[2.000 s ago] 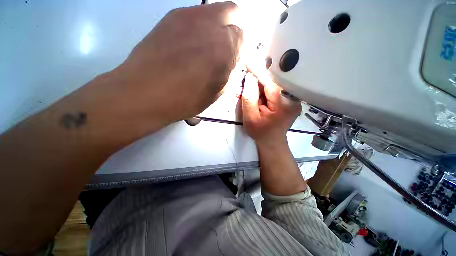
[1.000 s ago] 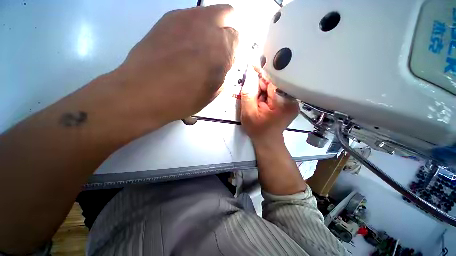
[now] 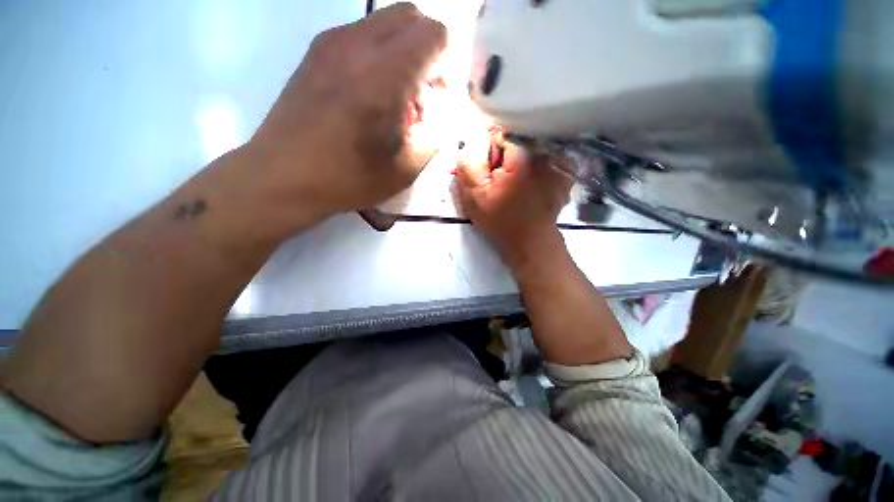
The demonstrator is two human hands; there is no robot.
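The white sewing machine head fills the upper right, blurred. Its needle area is washed out by bright light. My left hand reaches in from the left, fingers curled at the lit area; glare and the hand itself hide what its fingertips touch. My right hand is below and right of it, under the machine head, thumb and fingers close together at the needle area. Any small part between its fingertips cannot be made out.
The white tabletop has a dark seam and a grey measuring tape along its front edge. A dark cable hangs under the machine head. A cardboard box and blurred clutter lie at lower right. My lap is below the edge.
The view has shifted, so the blue stripe shows instead of the lettering. My left hand's fingers have drawn slightly apart from the right hand's. Both hands remain at the needle area.
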